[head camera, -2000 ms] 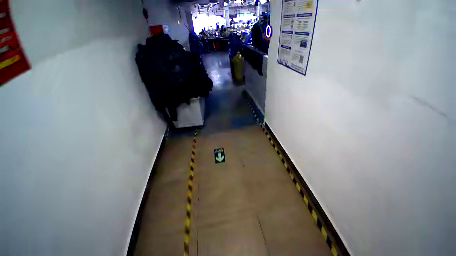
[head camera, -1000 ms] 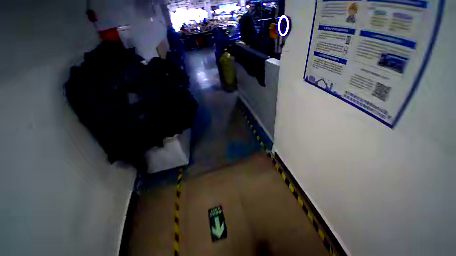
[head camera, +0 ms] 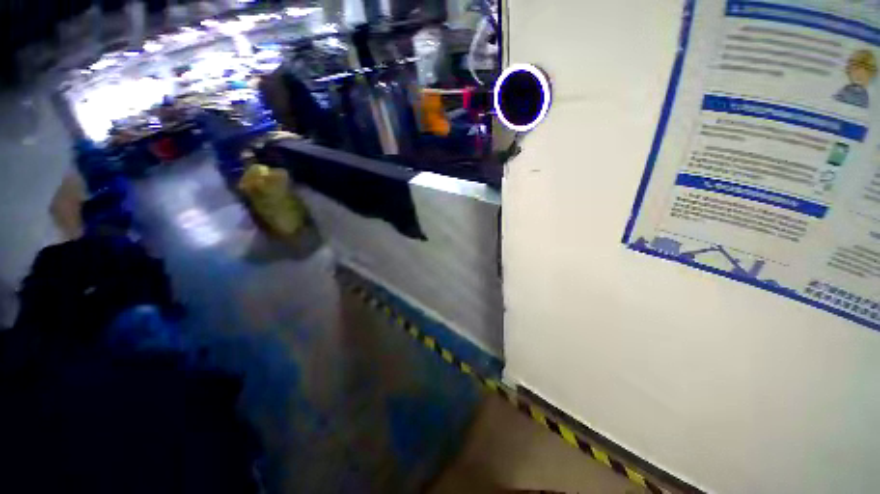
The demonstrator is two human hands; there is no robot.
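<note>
Neither of my hands is clearly in view. A large heap of black garments [head camera: 116, 405] lies nearest to me at the lower left, dark and partly cut off by the picture's edge. Its separate pieces cannot be told apart. A black cloth [head camera: 362, 188] lies over the top of a low white wall [head camera: 453, 260] ahead, with one corner hanging down its side.
A yellowish sack [head camera: 274, 201] stands on the worn blue floor [head camera: 289, 357] beside the low wall. A white wall with a poster [head camera: 772, 145] and a ring-lit round device [head camera: 522, 97] is close on the right. Yellow-black tape [head camera: 439, 354] edges the floor. Hanging garments and a bright workshop lie beyond.
The view has moved forward along the corridor and turned right. The black heap is nearer and lower left, its white base is out of sight, and the low wall and poster are larger.
</note>
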